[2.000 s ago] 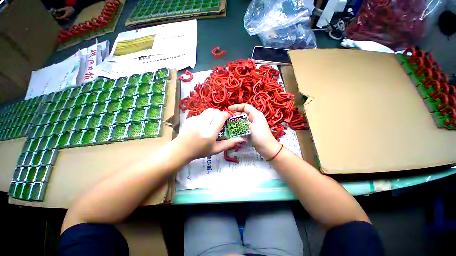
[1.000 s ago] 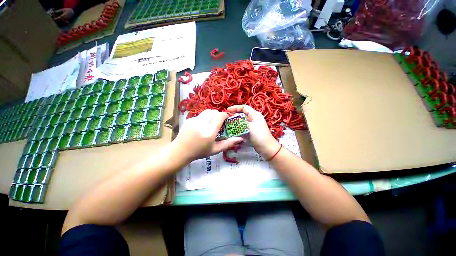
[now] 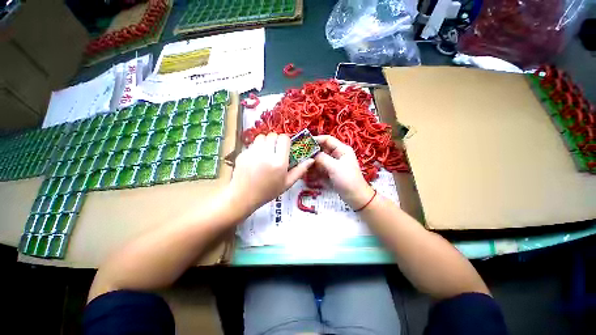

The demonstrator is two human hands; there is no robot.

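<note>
My left hand (image 3: 264,167) holds a small green circuit board (image 3: 304,148) with silvery edges, tilted, at its fingertips. My right hand (image 3: 341,171) touches the board's right side with its fingertips; whether it grips the board or a red piece is hard to tell. Red C-shaped pieces (image 3: 327,108) lie in a heap just beyond my hands. A few loose red pieces (image 3: 306,201) lie on the printed paper sheet (image 3: 356,222) below my hands. Rows of green boards (image 3: 140,141) lie on cardboard (image 3: 150,222) at the left.
A cardboard sheet (image 3: 490,144) lies at right, with red-looped boards (image 3: 567,111) at its far edge. Beyond the heap are a phone (image 3: 359,73), a clear bag (image 3: 372,33) and a bag of red parts (image 3: 513,29). Printed papers (image 3: 212,62) lie beyond the left boards.
The held board is turned and sits slightly higher. My right fingers have shifted to its lower right side. More red shows below my hands. The whole view has shifted slightly.
</note>
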